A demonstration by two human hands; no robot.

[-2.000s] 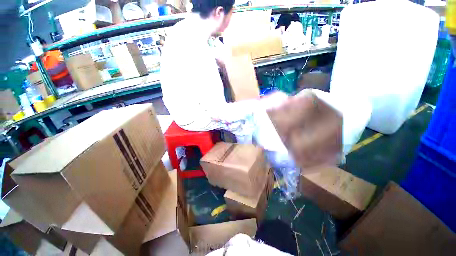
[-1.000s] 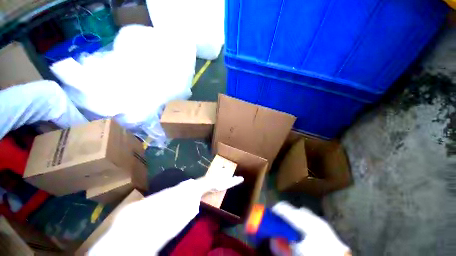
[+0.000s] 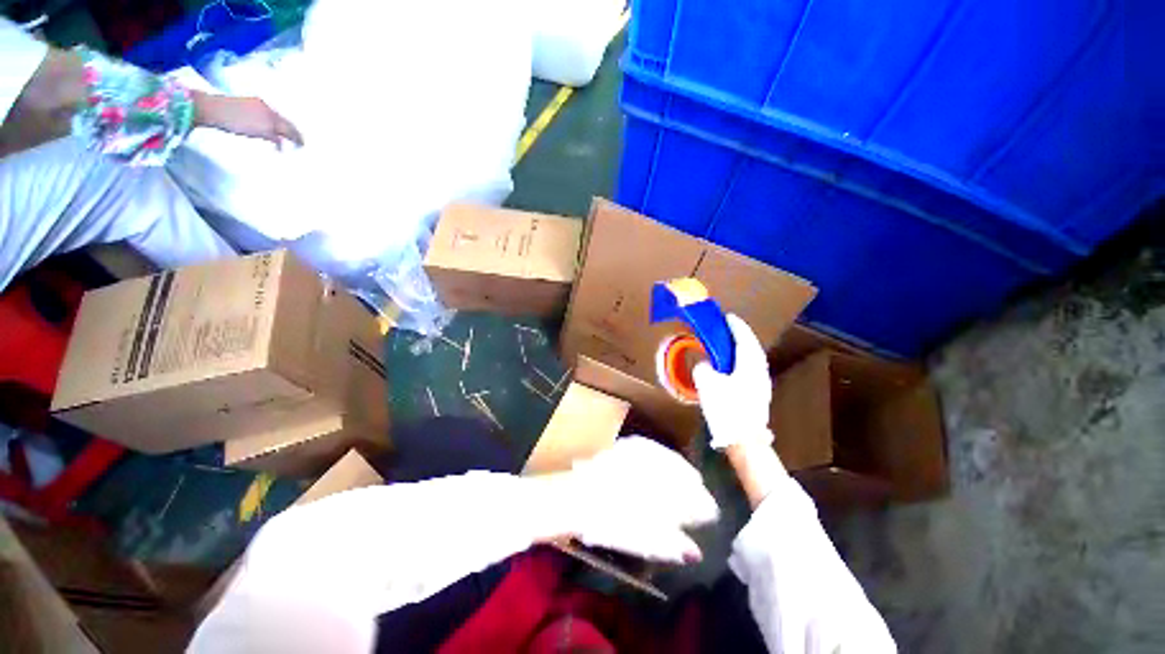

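A small brown carton (image 3: pixel 583 425) stands in front of me at my lap, with a flap raised on its far left side. My left hand (image 3: pixel 645 496), in a white glove, lies across the top of this carton and hides most of its opening; whether the fingers grip a flap cannot be told. My right hand (image 3: pixel 738 390), also in a white glove, holds the blue tape dispenser (image 3: pixel 696 323) with its orange-red hub, raised above the carton's far right side. The hand hides the dispenser's grip.
A large brown board (image 3: pixel 639 275) leans against blue bins (image 3: pixel 843 166). An open carton (image 3: pixel 882 428) stands at right by the wall. Closed cartons stand ahead (image 3: pixel 505 256) and at left (image 3: pixel 192 345). White plastic film (image 3: pixel 371 141) lies beside a neighbouring person's hand and leg.
My right hand has raised the tape dispenser from low right to above the carton. My left hand has moved right and down across the carton top. The view has shifted slightly.
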